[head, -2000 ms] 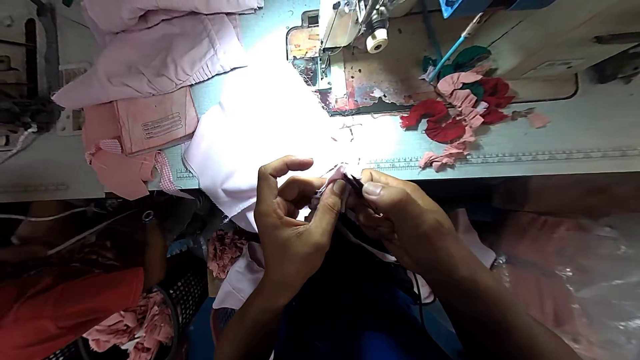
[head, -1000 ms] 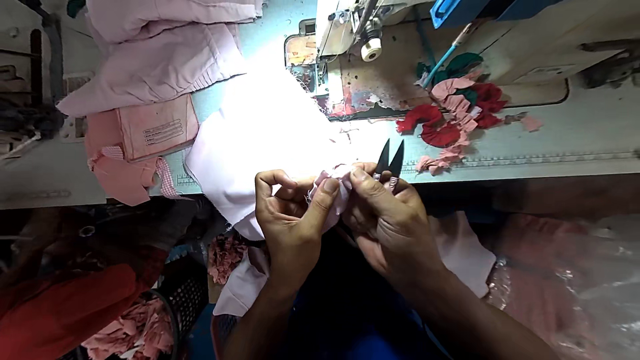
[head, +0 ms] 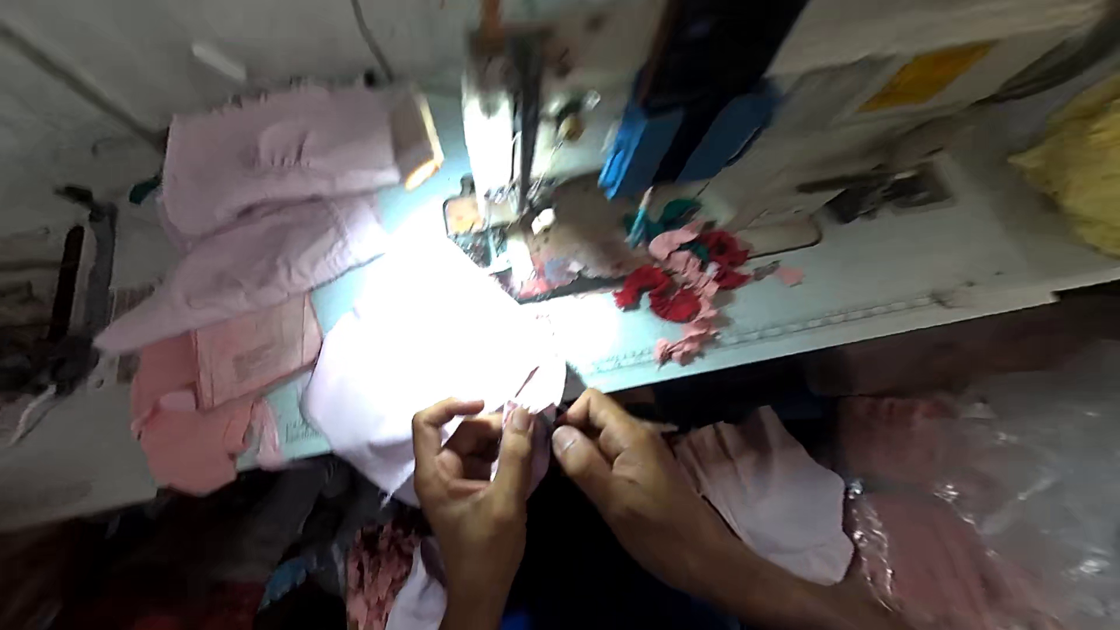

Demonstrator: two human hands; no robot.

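Note:
A pale pink fabric piece (head: 437,350), washed out by the lamp, lies over the table edge below the sewing machine's presser foot area (head: 516,254). My left hand (head: 477,472) pinches its near edge between thumb and fingers. Close on the right, my right hand (head: 612,472) has thumb and forefinger together by the same edge, at something small and dark that I cannot make out. The scissors' blades do not show clearly now. Another pale pink piece (head: 770,490) hangs beyond my right wrist.
Folded pale pink garments (head: 280,175) and salmon pieces (head: 254,350) are on the table's left. Red, green and pink scraps (head: 678,289) lie right of the machine, near a blue holder (head: 682,140). Clear plastic wrapping (head: 1006,490) covers pink fabric at the lower right.
The dark scissor blades that stuck up by my right hand a second ago no longer show there. Both hands stay close together at the fabric edge. The view has shifted and tilted.

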